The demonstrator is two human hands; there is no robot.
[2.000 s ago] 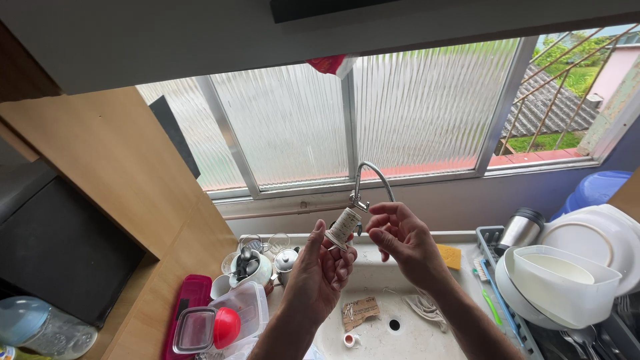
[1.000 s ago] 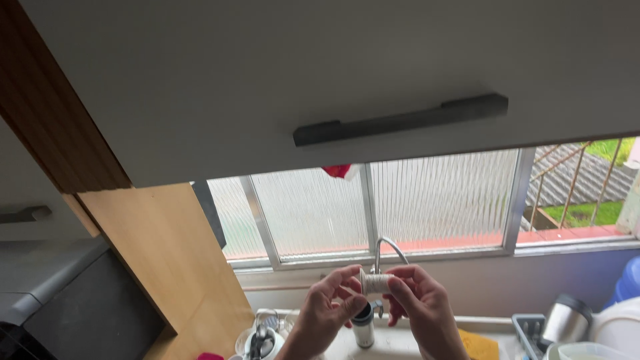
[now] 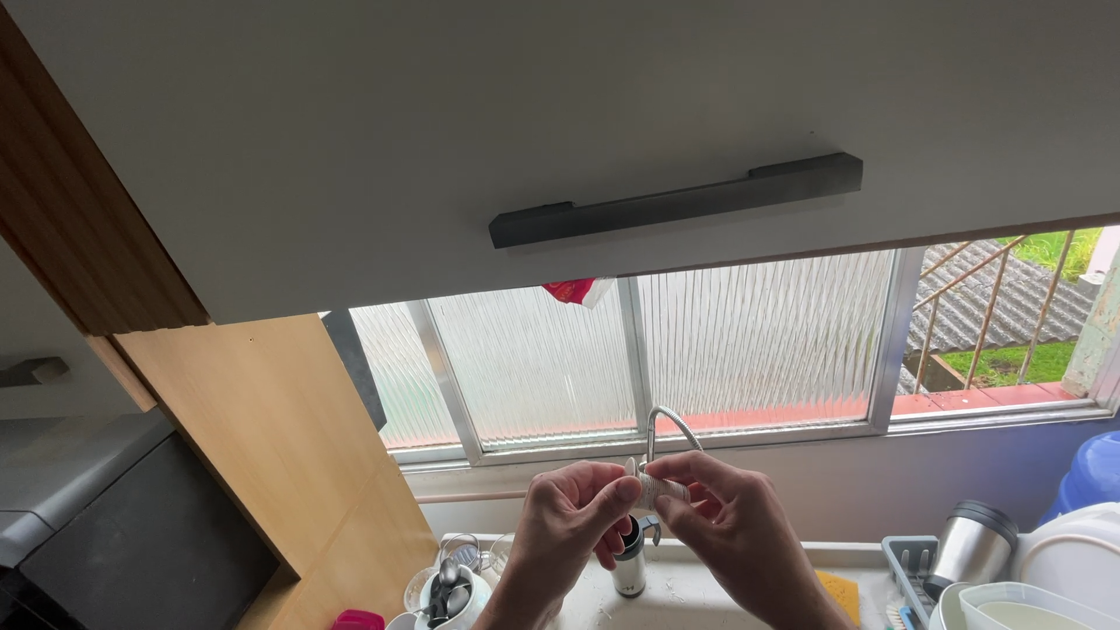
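Observation:
A small white ribbed cylinder, wound round with what looks like thread or cord [image 3: 663, 494], is pinched between the thumb and fingers of my right hand [image 3: 744, 525]. My left hand [image 3: 560, 525] touches a thin pale rim or disc at its left end with thumb and forefinger; its other fingers curl below. Behind and under my hands stands a steel cup or tumbler [image 3: 628, 573] with a dark rim, on the white sink. The curved metal faucet [image 3: 672, 416] rises just behind the cylinder. What exactly the cylinder is cannot be told.
A cabinet door with a dark handle [image 3: 678, 201] hangs overhead. At lower left stands a white container of utensils [image 3: 455, 599]. A dish rack [image 3: 906, 569] with a steel mug [image 3: 971, 547] and white bowls stands right, near a yellow sponge cloth [image 3: 840, 595].
The view has tilted up since two seconds ago. The cylinder, upright then in my left hand, now lies sideways between both hands. My right hand has closed on it.

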